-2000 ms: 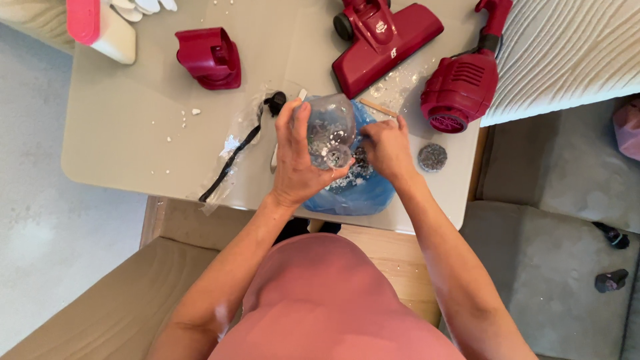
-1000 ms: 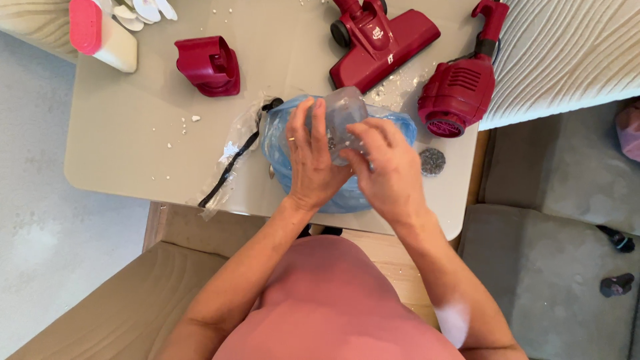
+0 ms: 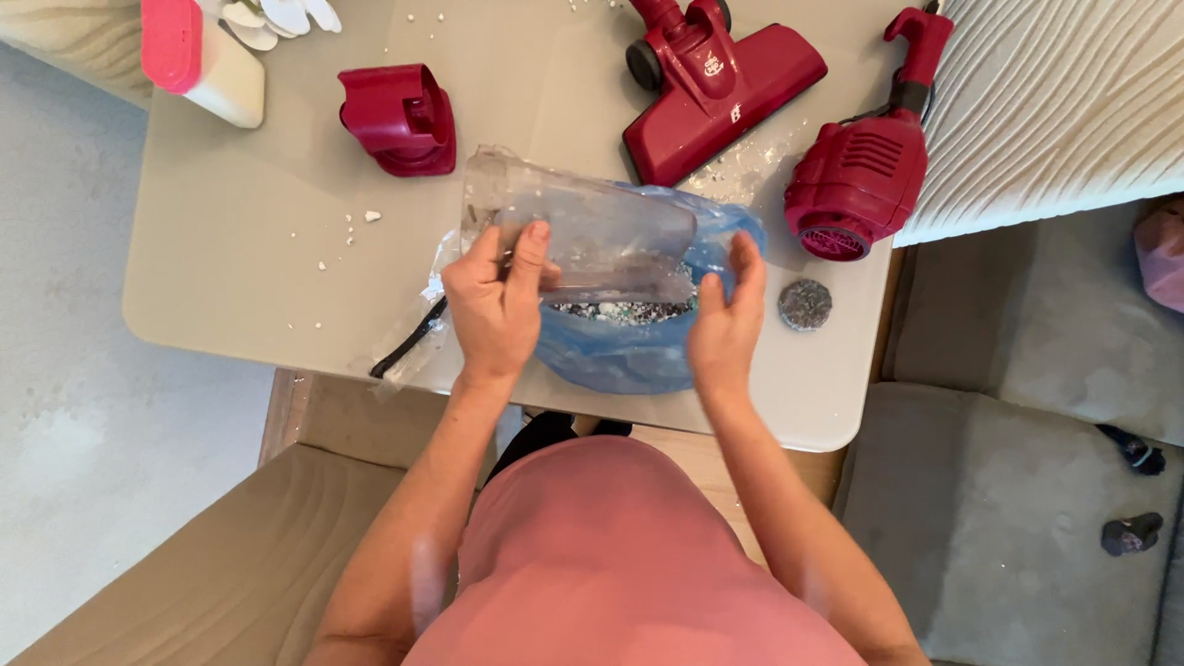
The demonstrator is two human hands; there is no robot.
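My left hand (image 3: 499,301) grips the left part of a clear plastic dust container (image 3: 601,231), which lies tilted on its side over a blue plastic bag (image 3: 615,356). White and dark debris (image 3: 634,310) shows in the bag, below the container's lower edge. My right hand (image 3: 731,319) is at the bag's right side, thumb and fingers apart, just right of the container's end; whether it touches the bag is unclear. A round grey filter (image 3: 805,305) lies on the table right of that hand. A black strip (image 3: 410,340) and clear film lie to the left.
On the table (image 3: 231,268) are a red vacuum floor head (image 3: 726,97), a red vacuum motor body (image 3: 860,176), a red plastic part (image 3: 398,120), a pink-lidded container (image 3: 208,69) and white crumbs. Upholstered seats border it at the right and lower left.
The clear container was held more upright between both hands; now it lies sideways over the bag in my left hand. My right hand has moved right, away from it.
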